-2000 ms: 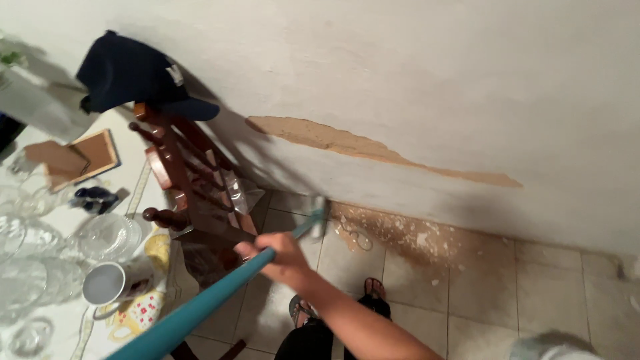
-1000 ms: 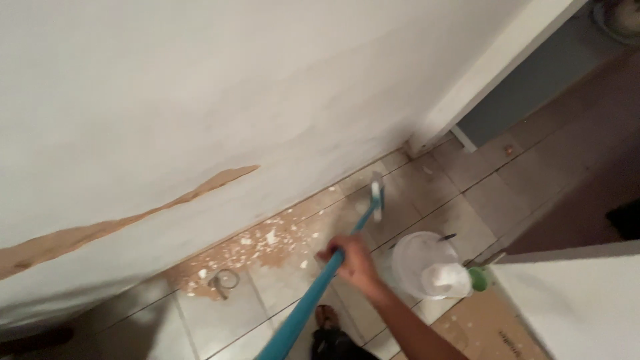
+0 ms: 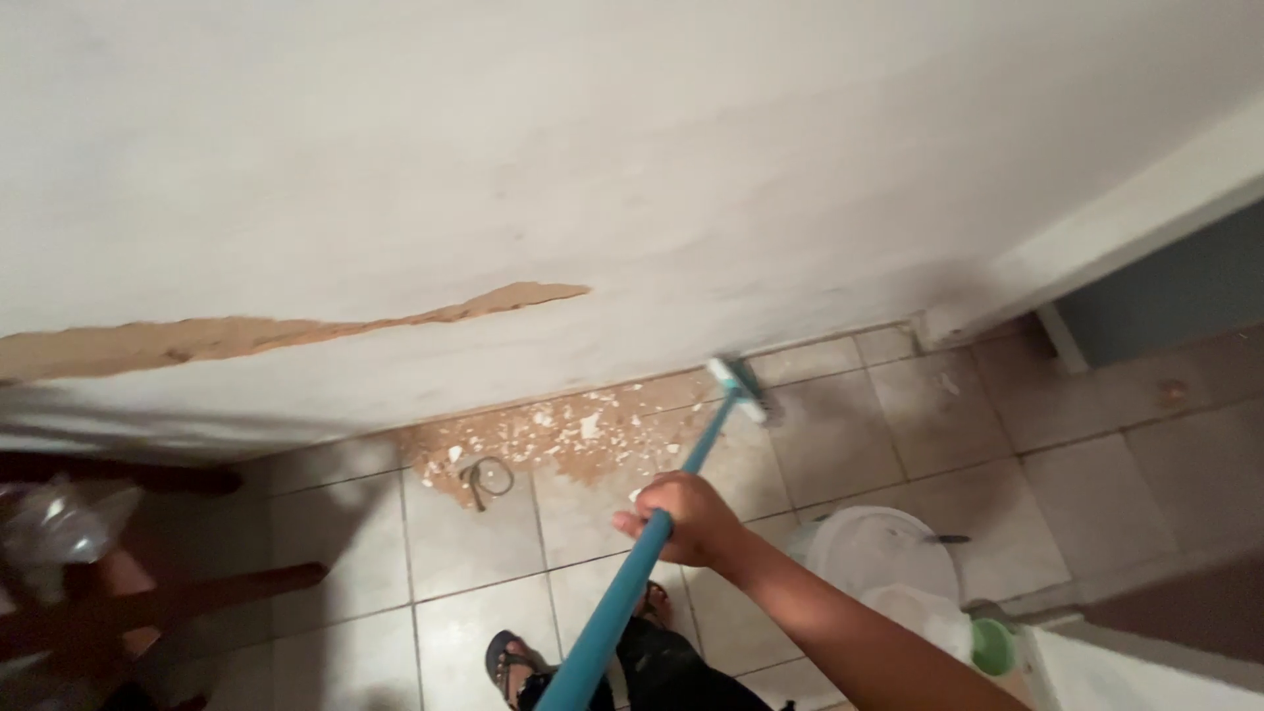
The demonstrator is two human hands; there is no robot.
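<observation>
My right hand (image 3: 691, 518) is closed around the teal pole (image 3: 617, 592) of a floor broom. The broom's teal and white head (image 3: 736, 389) rests on the tiles close to the foot of the white wall, right of the debris. Brown dust and white paint or plaster flakes (image 3: 590, 427) lie along the wall base. A thin loop of cord or wire (image 3: 491, 478) sits at the debris edge. Above, a long tan patch (image 3: 227, 336) shows where the wall's surface has come off. My left hand is out of view; the pole's near end runs past the bottom edge.
At right stand a white plastic bucket (image 3: 879, 553) with a dark-handled tool across its rim and a green cup (image 3: 990, 647). Dark wooden chair parts (image 3: 168, 612) and clear plastic (image 3: 74, 523) are at left. A doorway frame (image 3: 1136, 217) is at upper right. My sandaled feet are below.
The broom head has moved along the wall base, away from the chair, then back slightly toward the debris. The view has swung right from the table and chair, then partly back.
</observation>
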